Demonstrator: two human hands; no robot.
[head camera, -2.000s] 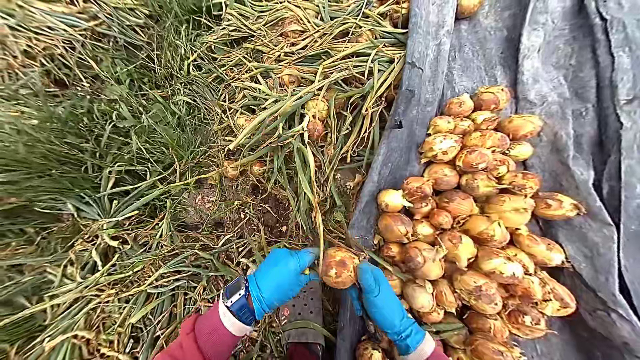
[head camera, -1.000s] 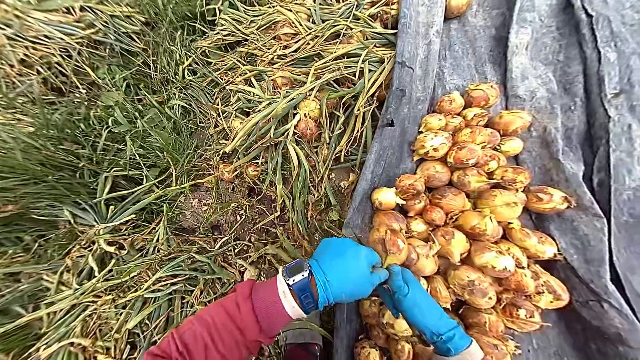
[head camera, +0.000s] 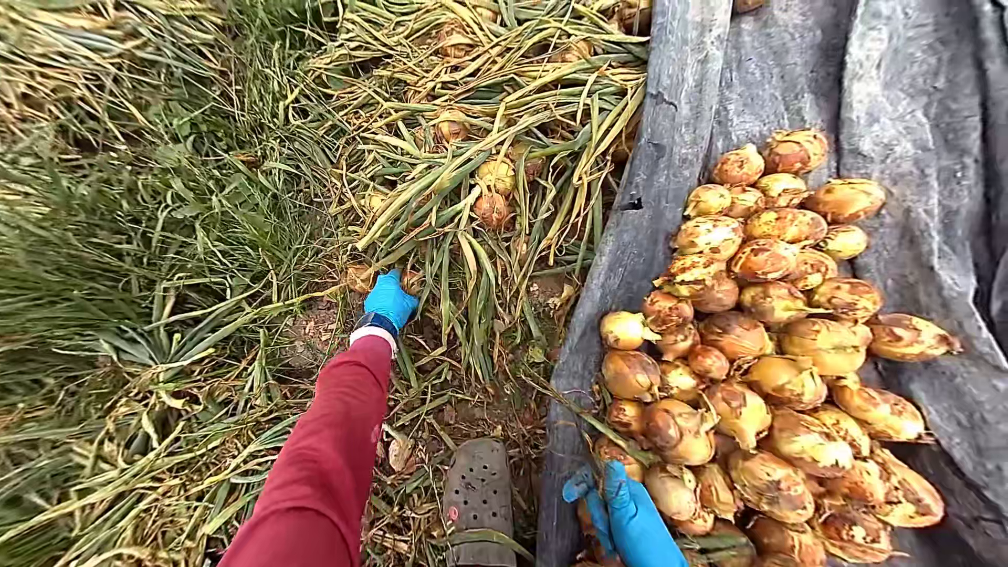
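Observation:
My left hand (head camera: 391, 300), in a blue glove, reaches out to the onion tops on the soil and touches them between two partly hidden onions; whether its fingers have closed on anything is hidden. One of these, an onion (head camera: 358, 277), lies just left of the fingers. My right hand (head camera: 622, 512), also blue-gloved, is low over the near left edge of the onion pile (head camera: 776, 378). A thin dry stalk (head camera: 591, 421) runs up from near its fingers; whether they grip it is unclear.
Grey fabric sheet (head camera: 606, 291) lies under the pile, with folds at the right. Pulled onions with long leaves (head camera: 504, 102) cover the ground ahead. Grass (head camera: 228, 197) grows at the left. A perforated clog (head camera: 479, 504) is at the bottom centre.
My left hand has moved away from my right hand, forward and left to the onion tops. The onion held between both hands two seconds ago is no longer seen there.

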